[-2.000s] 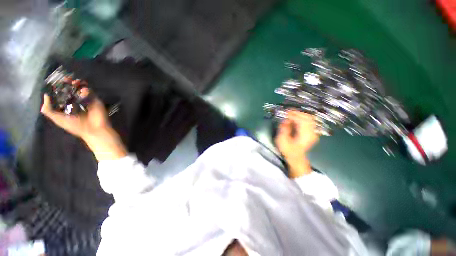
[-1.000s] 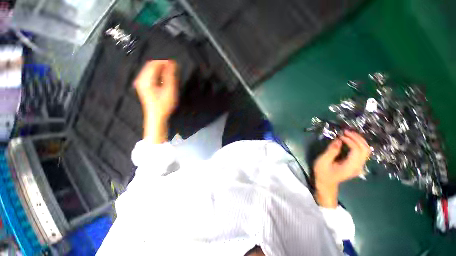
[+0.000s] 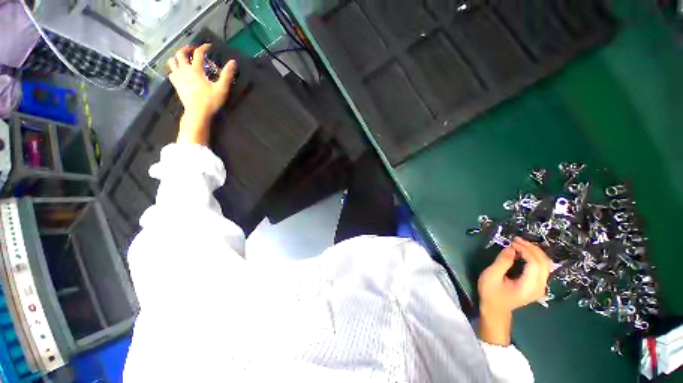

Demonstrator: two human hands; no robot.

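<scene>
A pile of silver spring clips [image 3: 592,247] lies on the green bench at the right. My right hand [image 3: 515,280] is at the pile's near left edge, fingers curled and thumb near the fingertips. A silver clip lies at the fingertips; whether it is held is unclear. My left hand [image 3: 198,90] is at the far end of a black compartment tray [image 3: 262,131] at the left. Its spread, bent fingers are around a small cluster of clips [image 3: 213,69]; whether they grip it is unclear.
Another black compartment tray [image 3: 404,82] lies on the bench at the top. A small box with white contents and a red strip [image 3: 663,353] is at the lower right. Cables [image 3: 288,34] run beside the bench edge. Grey equipment [image 3: 82,269] stands at the left.
My left hand has moved away from the near part of the tray and out to the clip cluster at its far end. My right hand stays at the pile, fingers still curled. The view has shifted.
</scene>
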